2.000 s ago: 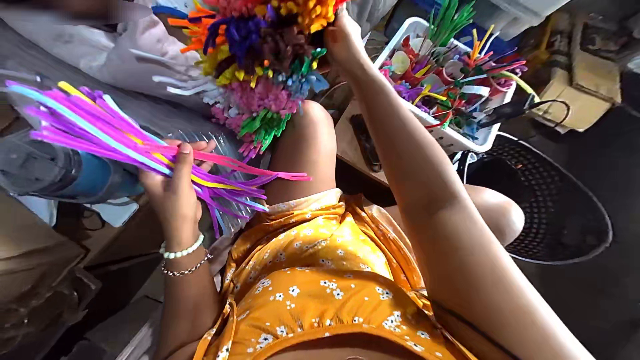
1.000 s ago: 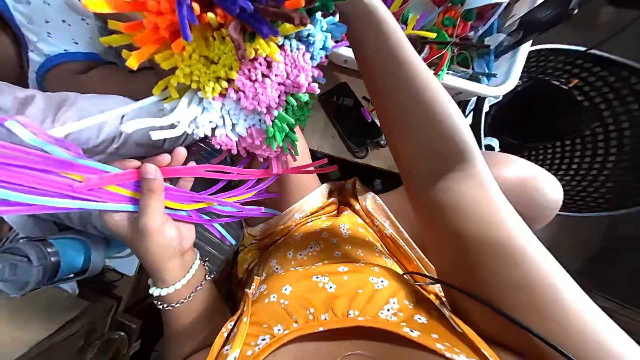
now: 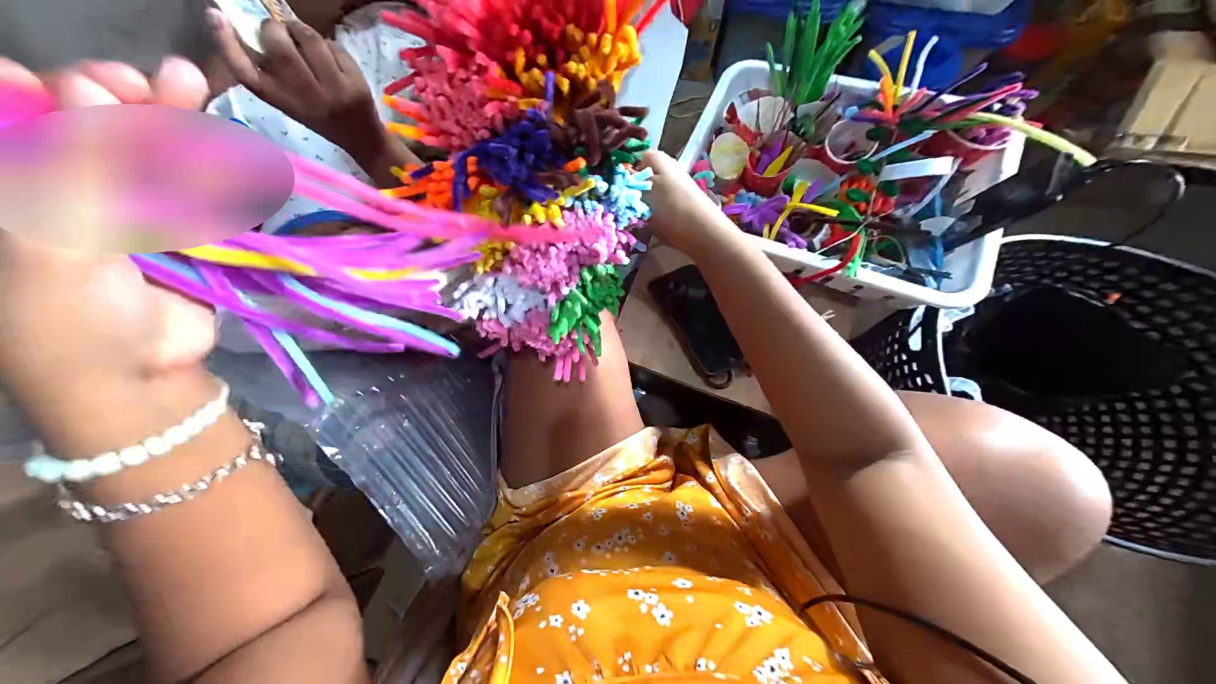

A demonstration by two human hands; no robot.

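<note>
At the upper left, my left hand [image 3: 104, 247] is closed around a loose bunch of pipe cleaners [image 3: 380, 252], mostly purple and pink with some yellow and light blue; a blur covers part of its fingers. The bunch's ends point right, across the front of a big mass of bundled pipe cleaners [image 3: 532, 161] in many colours. My right hand [image 3: 679, 204] is at the right edge of that mass, its fingertips hidden behind it, so its grip cannot be made out. Below the loose bunch lies a clear plastic package [image 3: 408, 456] beside my thigh.
A white plastic basket [image 3: 969, 275] with cups, pipe cleaners and small pieces stands upper right. A black mesh basket [image 3: 1159, 427] is below it. A black phone-like object [image 3: 703, 323] lies on a brown surface near my right forearm. Another person's hand [image 3: 313, 85] is at the upper left.
My left hand has come up and closer to the camera with the loose bunch. The other person's hand has come into sight. The view has shifted.
</note>
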